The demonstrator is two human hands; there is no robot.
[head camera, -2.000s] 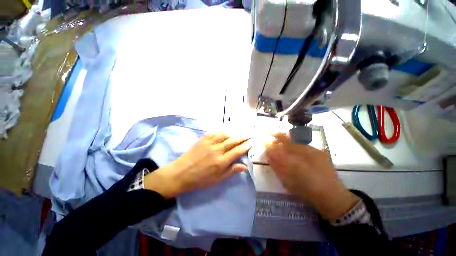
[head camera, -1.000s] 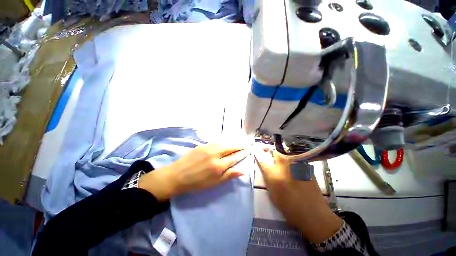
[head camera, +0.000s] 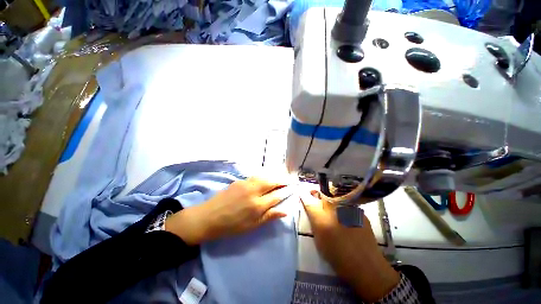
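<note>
A light blue shirt [head camera: 249,255] lies heaped on the table left of and below the needle, with a strip running up at the left. A white label [head camera: 193,291] shows near its lower edge. My left hand [head camera: 228,211] lies flat on the cloth, fingertips close to the needle. My right hand [head camera: 332,234] is at the cloth's right edge beside the presser foot; its fingertips seem to pinch the edge, washed out by the lamp. The white sewing machine [head camera: 338,89] with a blue stripe stands over the fingertips. The needle itself is hidden in glare.
Red-and-blue handled snips [head camera: 461,203] and a tan-handled tool [head camera: 436,217] lie right of the needle, partly behind the machine head. A printed scale [head camera: 326,293] runs along the front edge. Blue cloth pieces [head camera: 237,21] are piled at the back, white cloth [head camera: 18,119] at the far left.
The view has tilted up, so more of the machine top and back cloth shows. My right hand has moved from over the needle area to the cloth edge. My left hand stays on the cloth.
</note>
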